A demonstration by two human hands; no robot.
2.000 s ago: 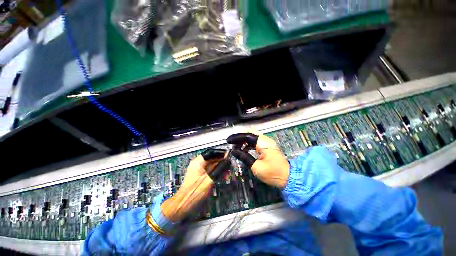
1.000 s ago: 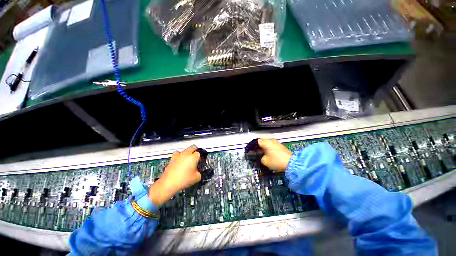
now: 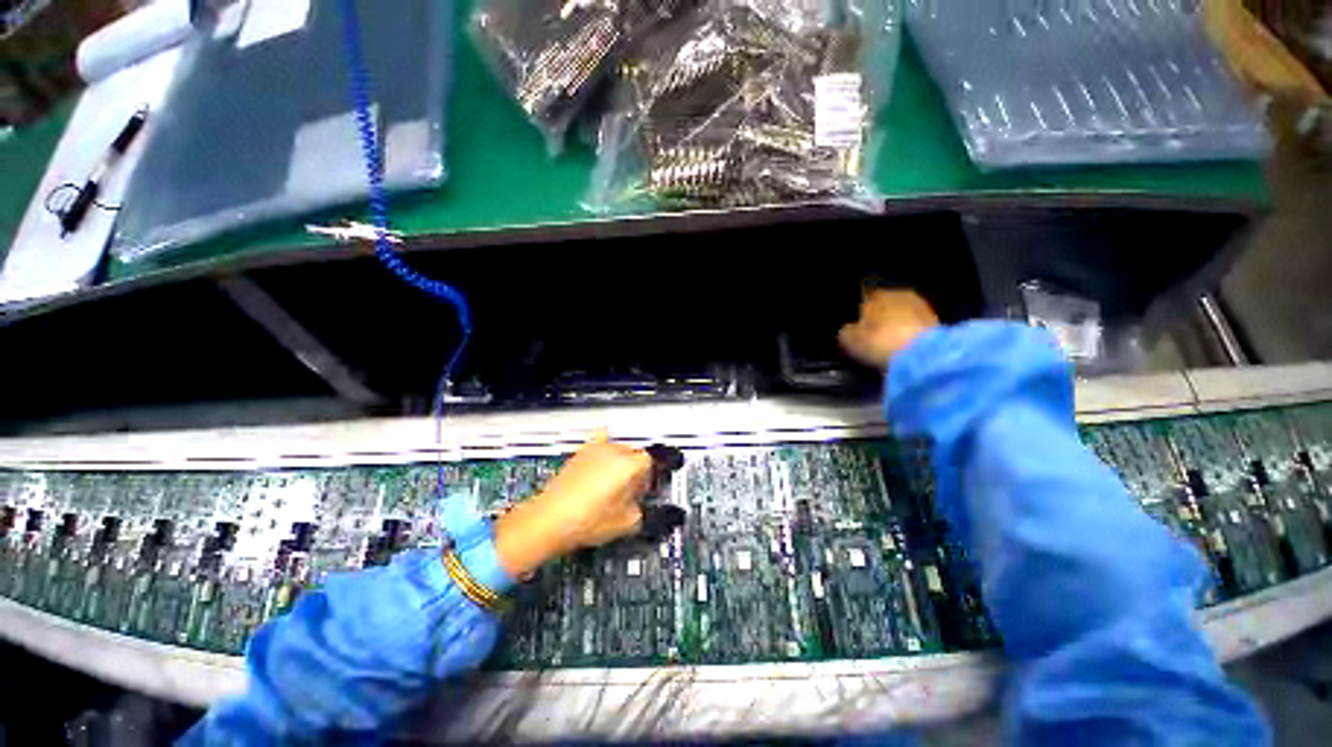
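Green circuit boards (image 3: pixel 745 584) lie edge to edge in a long row before me. My left hand (image 3: pixel 584 504) is over them near the middle. Its thumb and forefinger, with black tips, are apart, with nothing visible between them; its palm is hidden. My right hand (image 3: pixel 888 324) reaches over the far rail into the dark shelf space, at a low black bin (image 3: pixel 825 365). Its fingertips are lost in the dark, so I cannot tell whether it holds anything. A yellow band (image 3: pixel 475 579) is around my left wrist.
A pale rail (image 3: pixel 584 429) runs between boards and shelf. A coiled blue cord (image 3: pixel 424 277) hangs at left centre. The green bench (image 3: pixel 504 175) holds bagged metal parts (image 3: pixel 730 132), a ribbed clear tray (image 3: pixel 1088 88), a grey-blue sleeve (image 3: pixel 278 132) and paper with a pen (image 3: pixel 124 134).
My hands were together over the boards, then moved apart. My right hand has now gone forward and right into the shelf space. My left hand stays over the boards. The view has shifted.
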